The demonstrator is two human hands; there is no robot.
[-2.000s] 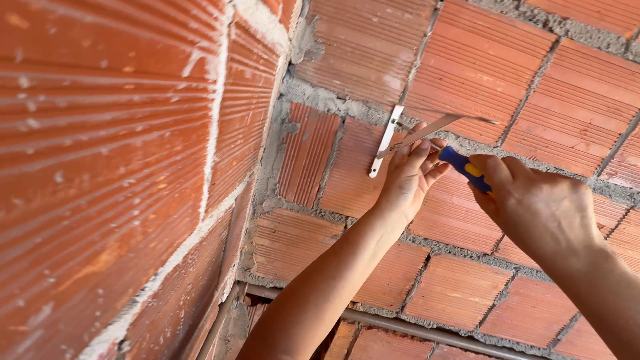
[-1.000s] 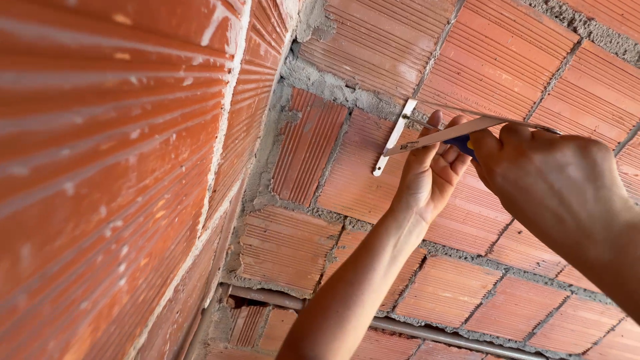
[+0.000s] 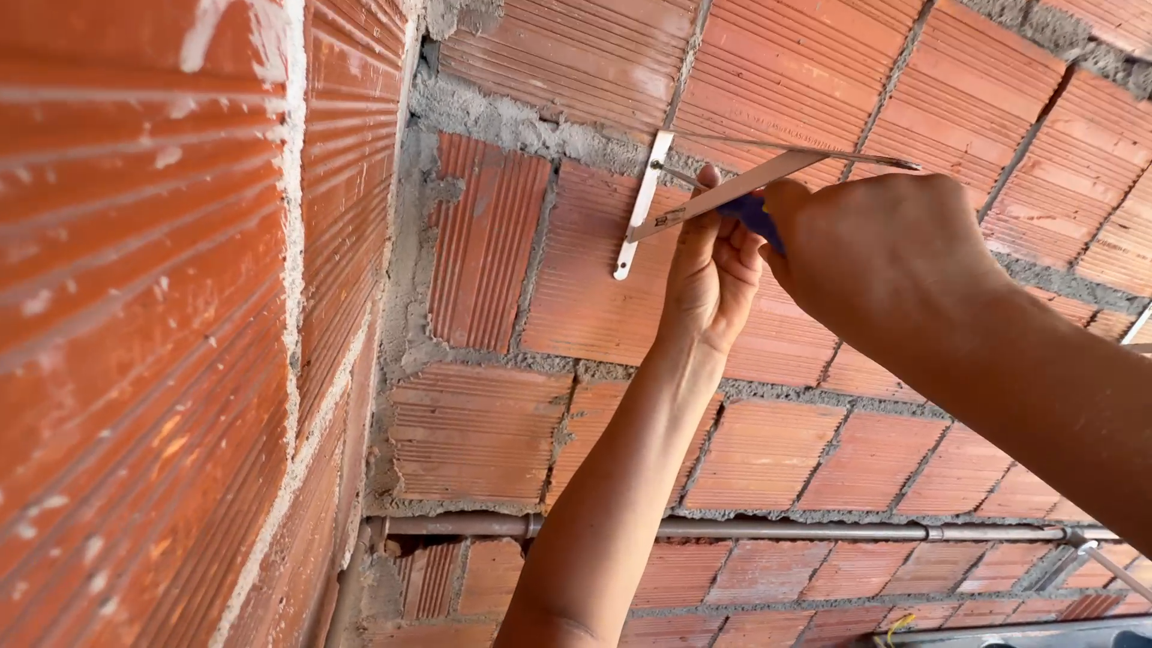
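A white metal shelf bracket (image 3: pixel 646 202) lies with its upright plate against the hollow-brick wall; its arm and diagonal brace stick out to the right. In my right hand (image 3: pixel 886 243) is a screwdriver with a blue and yellow handle (image 3: pixel 754 216). Its shaft reaches a screw (image 3: pixel 656 166) in the upper hole of the plate. My left hand (image 3: pixel 711 270) is raised below the bracket, its fingers around the screwdriver's front end, partly behind the brace. Whether those fingers press on the shaft or the handle cannot be told. A lower hole in the plate shows no screw.
A second brick wall (image 3: pixel 180 360) stands close on the left and meets the first in a rough mortar corner. A grey-brown pipe (image 3: pixel 810 529) runs across the wall lower down. At the lower right are a metal-edged object (image 3: pixel 1017 634) and a yellow wire (image 3: pixel 898 623).
The right hand has turned on the screwdriver since the first frame, and its back now covers more of the handle. The bracket stays against the wall. The view has shifted somewhat.
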